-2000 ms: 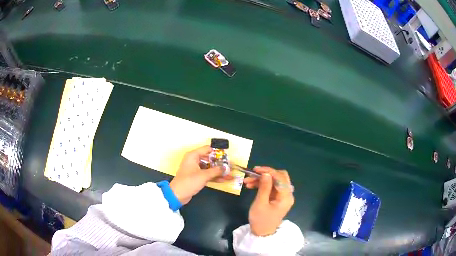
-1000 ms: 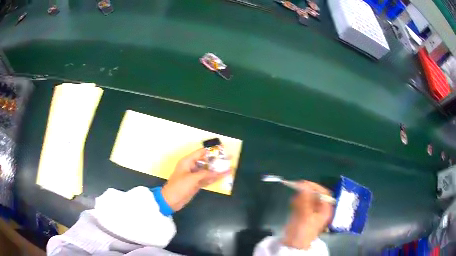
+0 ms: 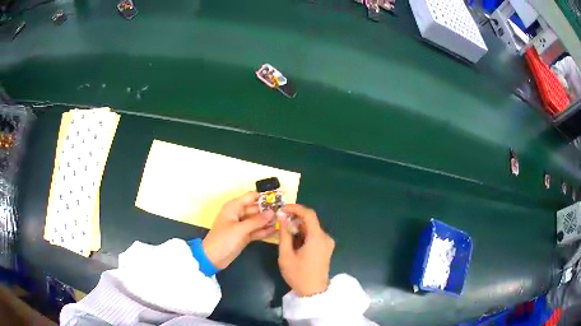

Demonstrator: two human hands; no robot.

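My left hand (image 3: 230,229), with a blue band at the wrist, holds a small smartwatch unit (image 3: 271,200) above the right end of the yellow backing sheet (image 3: 191,181). The unit's black square display module (image 3: 267,184) stands out at its top, with an orange flex cable below it. My right hand (image 3: 307,251) is bent close against the unit's lower right side. Its fingertips touch or nearly touch the unit. A pale, blurred part shows at those fingertips; I cannot tell if it is the tool.
A stack of adhesive sheets (image 3: 79,178) lies at left. A blue scrap bin (image 3: 464,262) with white bits stands at right. Another unit (image 3: 274,79) lies on the conveyor belt beyond. A white perforated box (image 3: 448,25) is at upper right. Clear trays show at the left edge.
My right hand has come back left from beside the blue bin, where it held a slim tool with something white at its tip, to the unit. My left hand still holds the unit.
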